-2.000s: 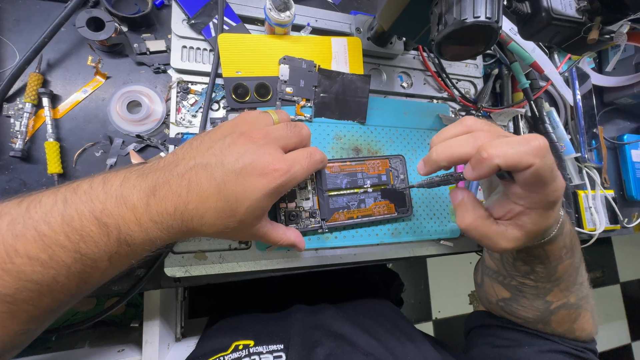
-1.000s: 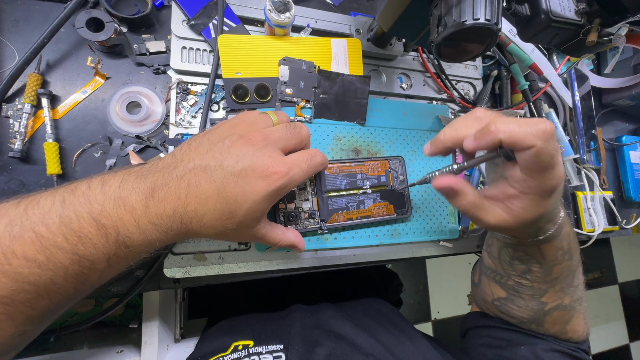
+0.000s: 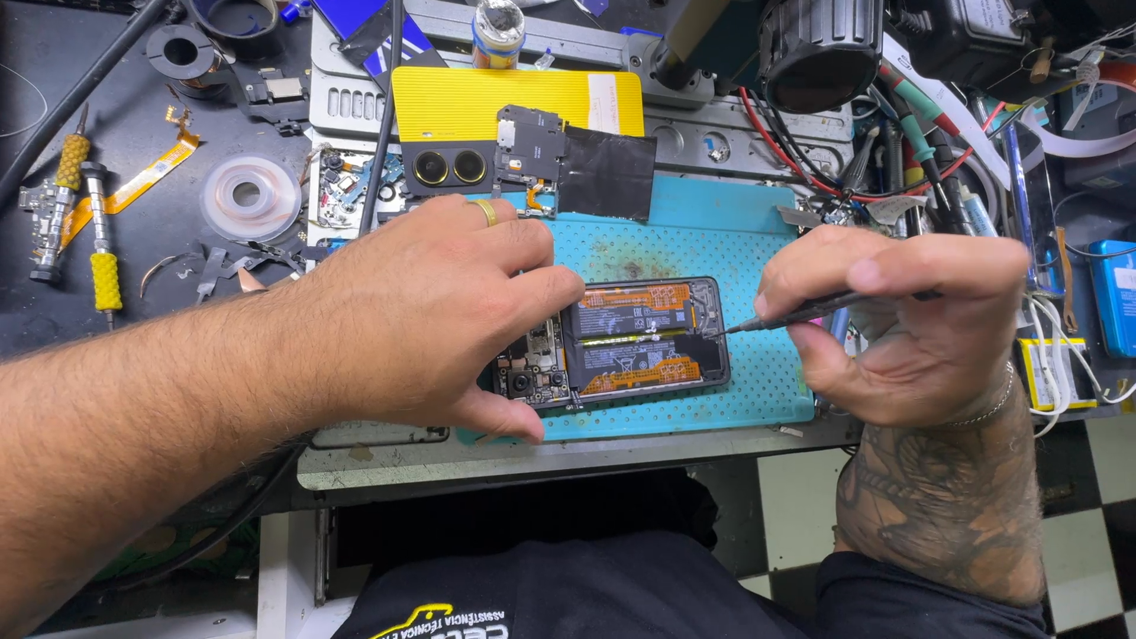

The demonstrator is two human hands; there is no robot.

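An opened smartphone (image 3: 635,342) lies on a perforated turquoise mat (image 3: 763,390), its battery, orange flex cables and camera end exposed. My left hand (image 3: 461,311) grips the phone's left end, fingers over the far edge and thumb at the near edge, covering part of the board. In my right hand (image 3: 887,319) is a thin precision screwdriver (image 3: 790,313), pinched between thumb and fingers, its tip at the phone's right end. Above the phone, a dark plate (image 3: 531,146) with a black sheet (image 3: 606,173) lies near a yellow phone back cover (image 3: 524,93) with a two-ring camera panel.
Two yellow-gripped screwdrivers (image 3: 104,266), an orange flex cable (image 3: 133,188) and a clear tape spool (image 3: 250,197) lie at the left. A small jar (image 3: 498,34) stands at the back. Red and black cables (image 3: 781,155) and a black cylindrical device (image 3: 821,53) crowd the right back.
The fingers of my right hand have shifted around the screwdriver, while its tip stays by the phone's right end. My left hand has kept its hold on the phone.
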